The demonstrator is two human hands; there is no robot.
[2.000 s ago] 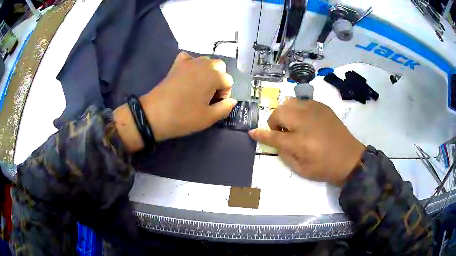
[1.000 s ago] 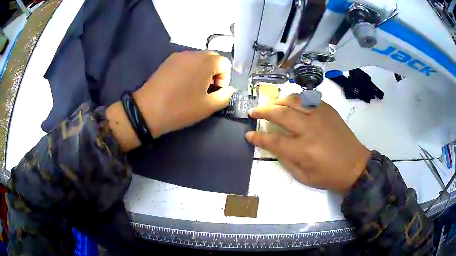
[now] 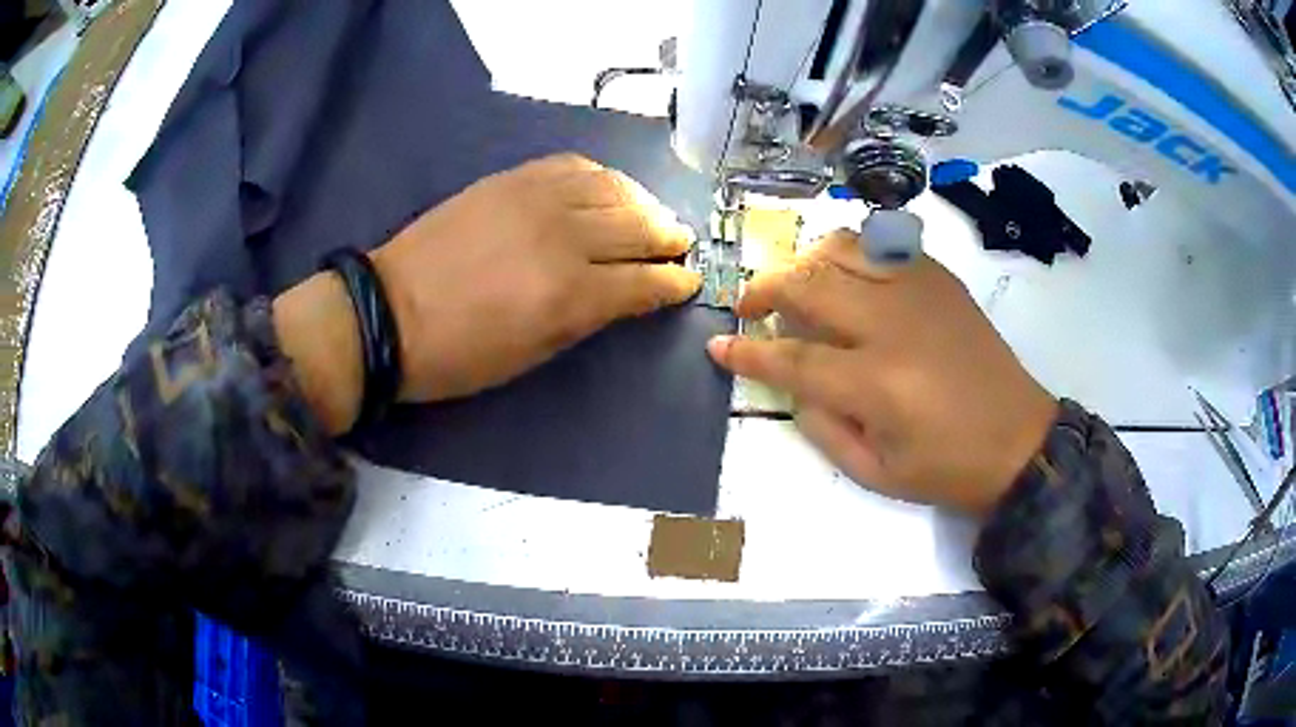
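Observation:
A dark grey garment panel (image 3: 569, 412) lies flat on the table, its right edge along the presser foot (image 3: 725, 227) of the white sewing machine (image 3: 1137, 114). A care label (image 3: 719, 279) lies on the panel's edge just in front of the foot, partly covered by fingers. My left hand (image 3: 526, 277) rests on the panel, thumb and forefinger pinched together at the label's left side. My right hand (image 3: 895, 362) has its fingers spread, fingertips pressing on the label's corner and the panel's edge. What lies under the left fingertips is hidden.
Small black labels (image 3: 1016, 213) lie in a loose pile right of the needle. A yellow block (image 3: 769, 234) sits beside the foot. Thin metal tools (image 3: 1229, 447) lie at far right. A brown tape patch (image 3: 695, 548) and a ruler strip (image 3: 682, 646) are at the front.
The label and panel edge have moved away from me, towards the foot. My left fingertips have slid right over the label, covering more of it. My right hand stays at the edge.

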